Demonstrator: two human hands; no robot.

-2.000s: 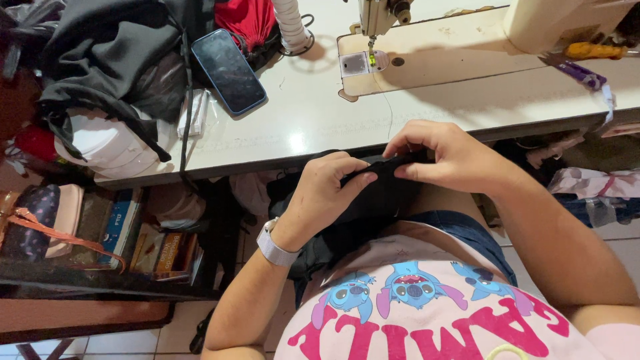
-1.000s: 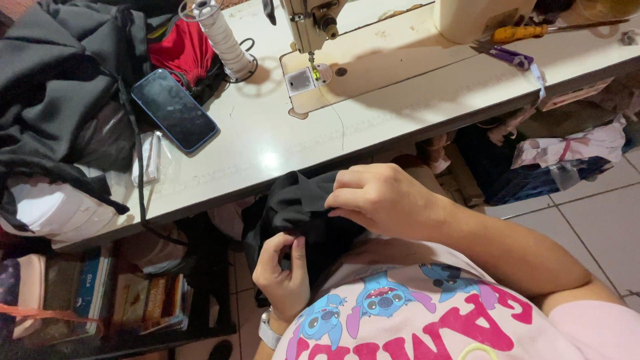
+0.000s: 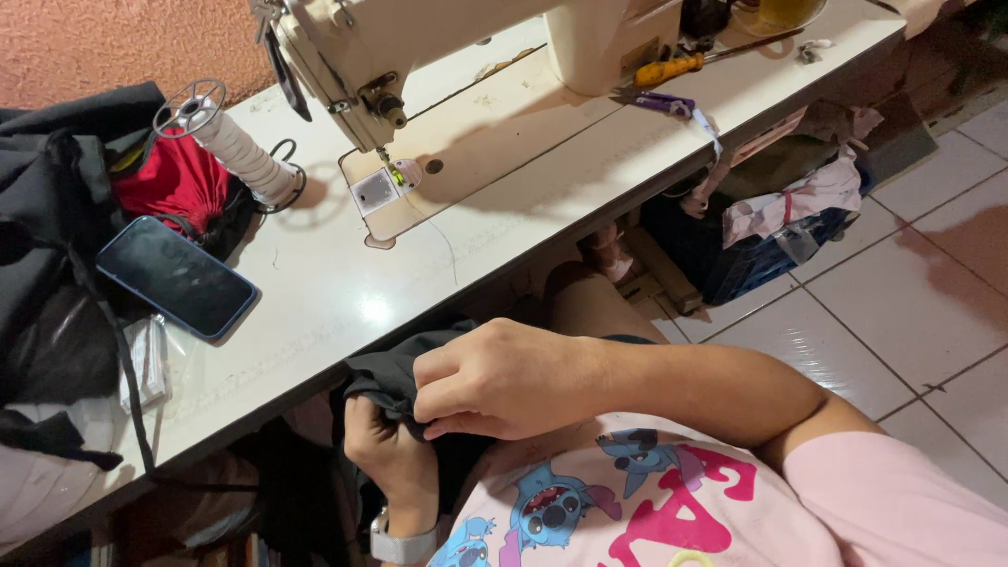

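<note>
Black fabric (image 3: 394, 358) lies bunched over my lap, just below the table edge. My left hand (image 3: 390, 457), with a watch at the wrist, grips the fabric from below, its fingertips partly hidden in the folds. Close beside it, my right hand (image 3: 504, 382) pinches the same cloth with bent fingers; the pinched spot is partly covered by the hand. Beyond both hands stands a sewing machine (image 3: 472, 39), its needle area (image 3: 394, 173) over the metal plate with no cloth under it. A loose thread (image 3: 449, 248) trails from there across the white tabletop.
A phone (image 3: 177, 276), a spool of white elastic (image 3: 248, 157), red fabric (image 3: 173, 181) and a heap of black cloth (image 3: 47, 268) are on the left. Purple thread snips (image 3: 661, 103) and an orange-handled screwdriver (image 3: 669, 71) lie right of the machine. A filled bin (image 3: 780, 236) stands below the table.
Two seconds ago the hands held a stretch of black cloth up between them; now they are close together lower down, both on the cloth. The view has swung noticeably.
</note>
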